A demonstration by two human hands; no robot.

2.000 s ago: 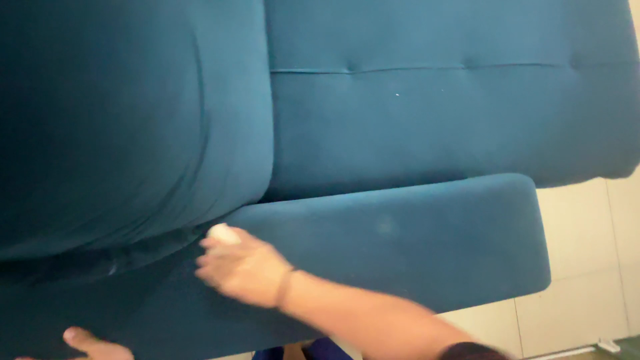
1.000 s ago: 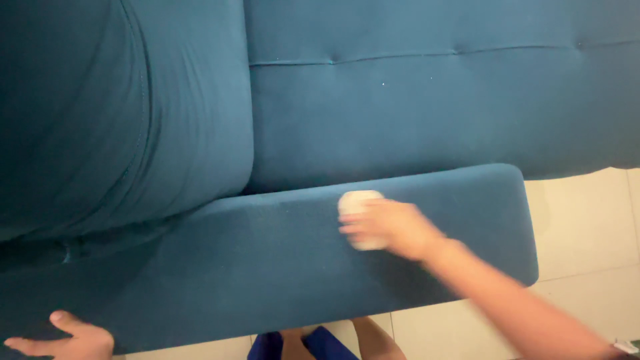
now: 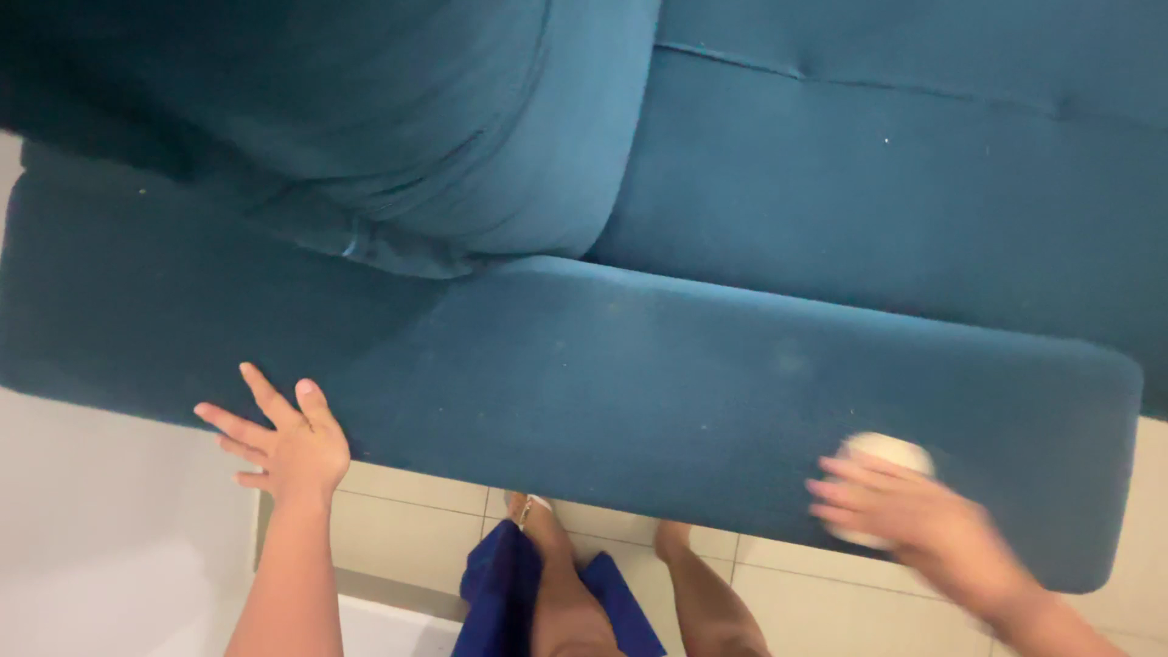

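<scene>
A blue upholstered sofa armrest [image 3: 620, 383] stretches across the view, with faint pale marks and small specks on its fabric. On its near edge at the left, my left hand [image 3: 297, 447] rests with fingers spread and holds nothing. Toward the armrest's right end, my right hand [image 3: 890, 502] is closed over a whitish rounded pad or brush [image 3: 885, 452], which lies against the fabric; its exact kind is not clear. Motion blurs this hand, and its fingers cover much of the pad.
Beyond the armrest are a blue back cushion [image 3: 438, 119] with creased fabric and a tufted seat [image 3: 821, 192] bearing a small white speck. My legs and a dark blue cloth [image 3: 502, 584] are below, over beige floor tiles [image 3: 839, 593]. A white wall [image 3: 100, 511] borders the left.
My right hand has moved with the pad from beside the back cushion along the armrest to its right part. The view has turned, and more of the armrest's left end shows.
</scene>
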